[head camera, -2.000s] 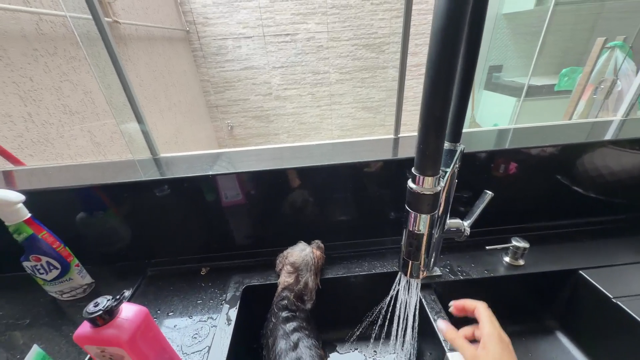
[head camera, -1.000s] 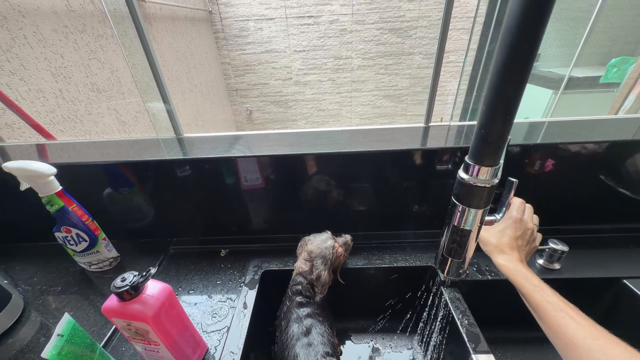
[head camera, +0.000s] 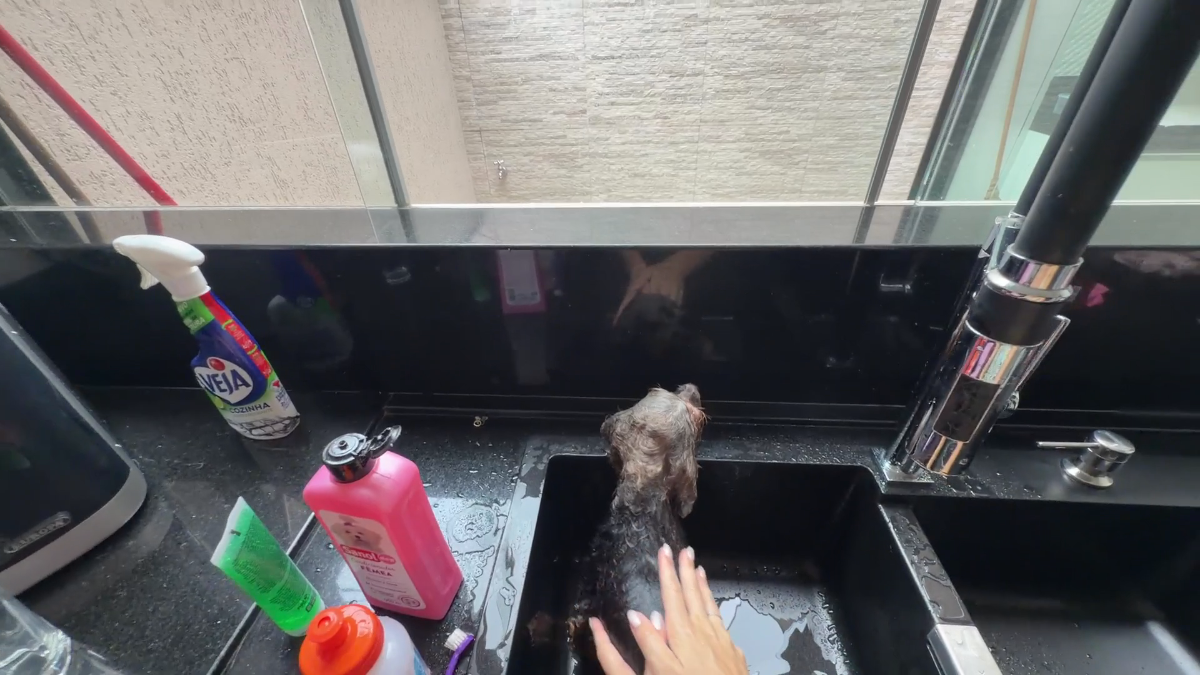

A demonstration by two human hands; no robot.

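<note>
A small wet dog [head camera: 647,506] with dark back fur and a lighter head stands in the black sink basin [head camera: 787,473], facing the back wall. One hand [head camera: 680,628], its fingers spread, lies at the dog's back with nothing held in it; it seems to be my right hand. My left hand is not visible. The chrome and black faucet [head camera: 994,375] rises behind the sink to the right, with no water seen coming from it.
Left of the sink are a pink shampoo bottle [head camera: 384,534] with its cap flipped up, a green tube [head camera: 267,567], an orange-capped bottle [head camera: 342,642], a purple toothbrush [head camera: 459,649] and a Veja spray bottle [head camera: 234,366]. A second basin [head camera: 1059,562] and a soap dispenser [head camera: 1097,459] are at right.
The hand has left the faucet handle and come to the dog's back. Water that ran from the faucet has stopped. The view has shifted left.
</note>
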